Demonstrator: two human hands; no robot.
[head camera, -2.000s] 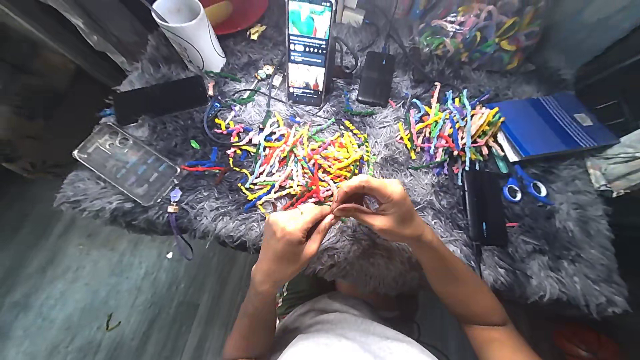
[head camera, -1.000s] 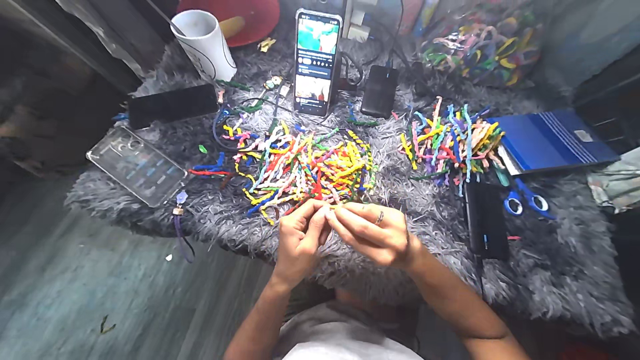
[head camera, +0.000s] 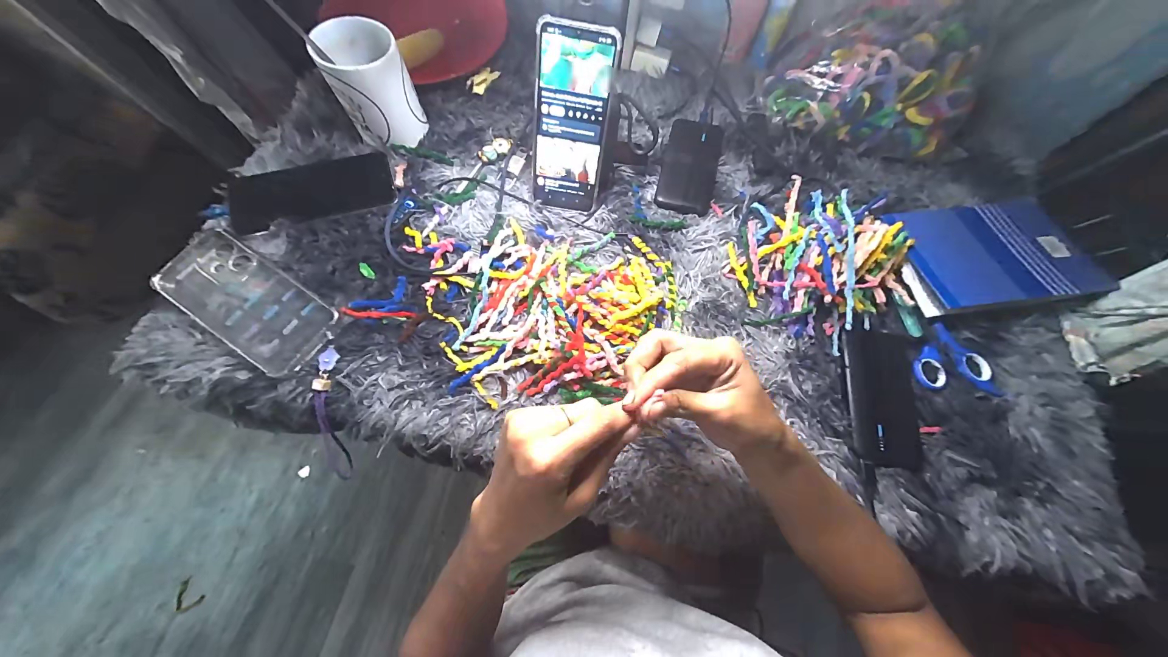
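My left hand (head camera: 557, 456) and my right hand (head camera: 703, 383) meet fingertip to fingertip at the near edge of a grey shaggy cover (head camera: 383, 411). Both pinch something small between them; a bit of red shows there, but the fingers hide most of it. Just beyond lies a loose heap of twisted, fuzzy coloured strands (head camera: 547, 310), with red and green ones closest to my fingers. A second, smaller bunch of such strands (head camera: 821, 246) sits to the right, partly over a blue notebook (head camera: 1004, 255).
A lit phone (head camera: 575, 119) stands behind the heap. Around it are a white mug (head camera: 370, 82), a red plate (head camera: 465, 36), a dark phone (head camera: 310, 192), a clear phone case (head camera: 246, 301), black power banks (head camera: 691, 164), blue-handled scissors (head camera: 963, 362) and a clear bag of coloured loops (head camera: 876, 91).
Both hands stay together at the near side of the heap, fingertips touching throughout. The fingers of my right hand are bent differently from a second ago.
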